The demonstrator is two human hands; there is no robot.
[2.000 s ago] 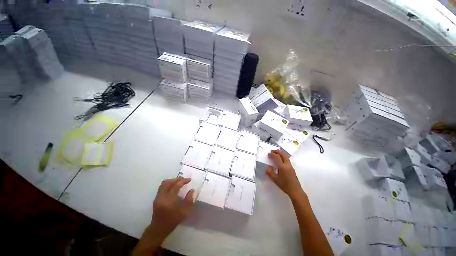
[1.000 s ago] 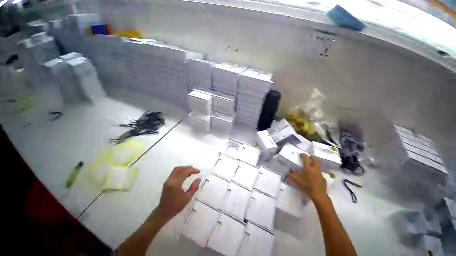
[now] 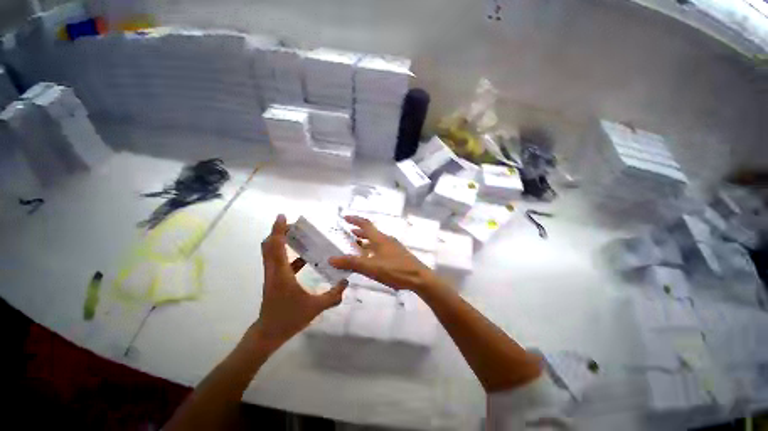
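Note:
A small white retail box (image 3: 318,249) is held tilted between both hands above the block of boxes. My left hand (image 3: 290,282) grips it from the left and below. My right hand (image 3: 383,257) has its fingers on its right side. Below the hands, a flat block of white boxes (image 3: 370,328) lies on the white table in rows, blurred and partly hidden by my hands. Loose white boxes with yellow dots (image 3: 456,193) lie in a heap behind it to the right.
Tall white box stacks (image 3: 381,109) and a black cylinder (image 3: 412,125) stand along the wall. Black cables (image 3: 192,186), yellow-edged sheets (image 3: 160,278) and a yellow-green object (image 3: 93,295) lie left. A box stack (image 3: 644,156) and more boxes (image 3: 674,337) are at right.
My right hand has moved from the loose heap to the left, over the block. My left hand, open and empty before, now grips a box with it. The camera view has shifted.

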